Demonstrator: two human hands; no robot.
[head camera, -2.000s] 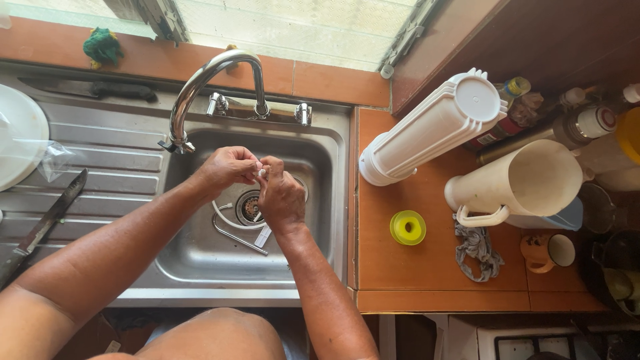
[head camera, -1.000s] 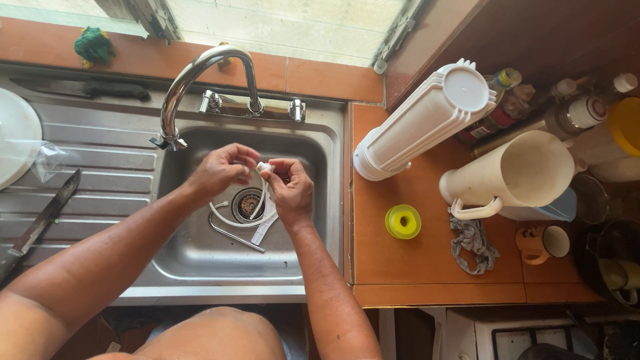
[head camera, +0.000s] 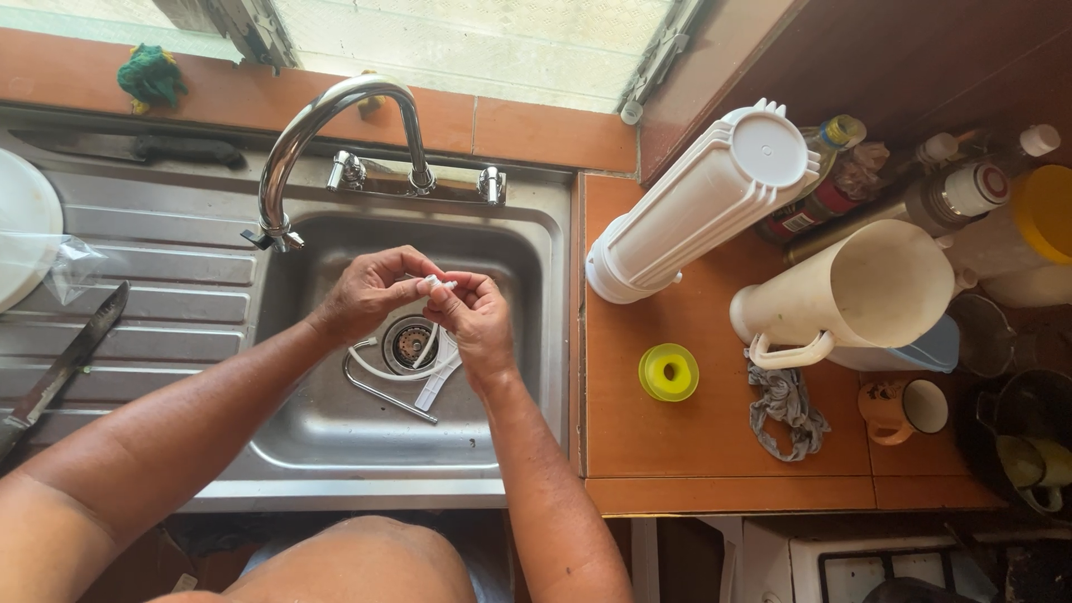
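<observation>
Over the steel sink basin (head camera: 327, 444), my left hand (head camera: 373, 293) and my right hand (head camera: 477, 322) meet, both pinching a small white plastic fitting (head camera: 438, 285) between thumbs and fingertips. A thin white tube (head camera: 377, 370) hangs below my right hand and curves across the basin. Beneath the hands lie a bent metal tube (head camera: 389, 398) and a flat white plastic piece (head camera: 437, 381), near the drain strainer (head camera: 412, 342). The chrome faucet (head camera: 280, 151) arches to the left of the hands. Where the white tube's upper end joins is hidden by the fingers.
On the tiled counter (head camera: 729, 452) stand a white filter housing (head camera: 703, 201), a yellow tape spool (head camera: 669, 372), a pitcher (head camera: 846, 293), a grey rag (head camera: 787, 410) and a mug (head camera: 904, 410). Two knives, one at the back (head camera: 126, 148) and one nearer (head camera: 71, 360), lie on the left drainboard.
Both hands stay over the basin with the small fitting. Their fingertips have closed together around it since one second ago, when my left fingers were slightly apart from it.
</observation>
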